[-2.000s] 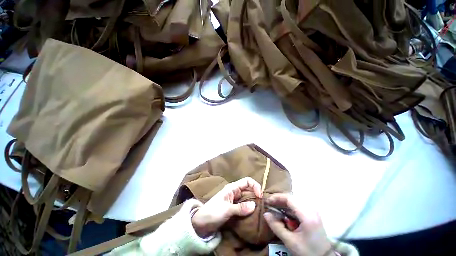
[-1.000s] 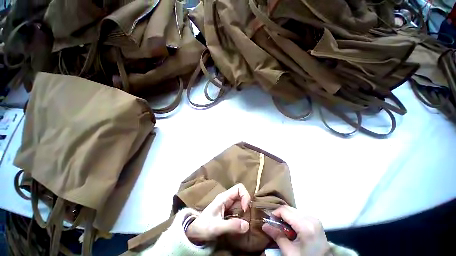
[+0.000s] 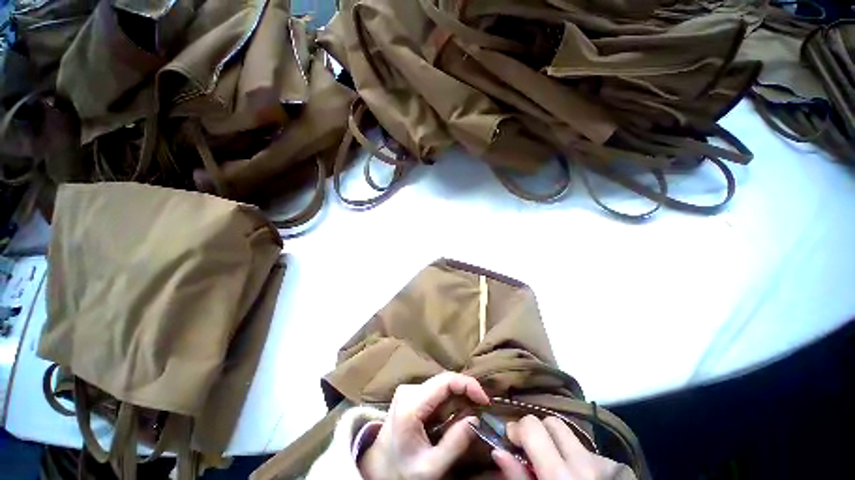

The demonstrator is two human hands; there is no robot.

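Note:
A tan-brown fabric bag [image 3: 412,314] lies bunched at the table's near edge, with a pale cream strip [image 3: 483,309] down its upper panel and a darker edge binding. My left hand [image 3: 422,433] pinches the bag's fabric near a zipper [image 3: 534,409] with a thin toothed line. My right hand [image 3: 553,452] holds small silver snips [image 3: 489,433], their blades pointing up-left beside my left fingertips. The snips' handle is mostly hidden in my right hand. A strap curves around the bag's right side.
A flat tan bag [image 3: 155,291] lies at the left, straps hanging over the edge of the white table [image 3: 647,300]. Large heaps of brown bags [image 3: 525,84] with looping straps cover the back. More brown fabric [image 3: 797,84] is at the far right.
The view has shifted, with the heaps higher and the left bag lower. Both hands have moved slightly down with the snips. The zipper edge and a strap now show at the bag's right.

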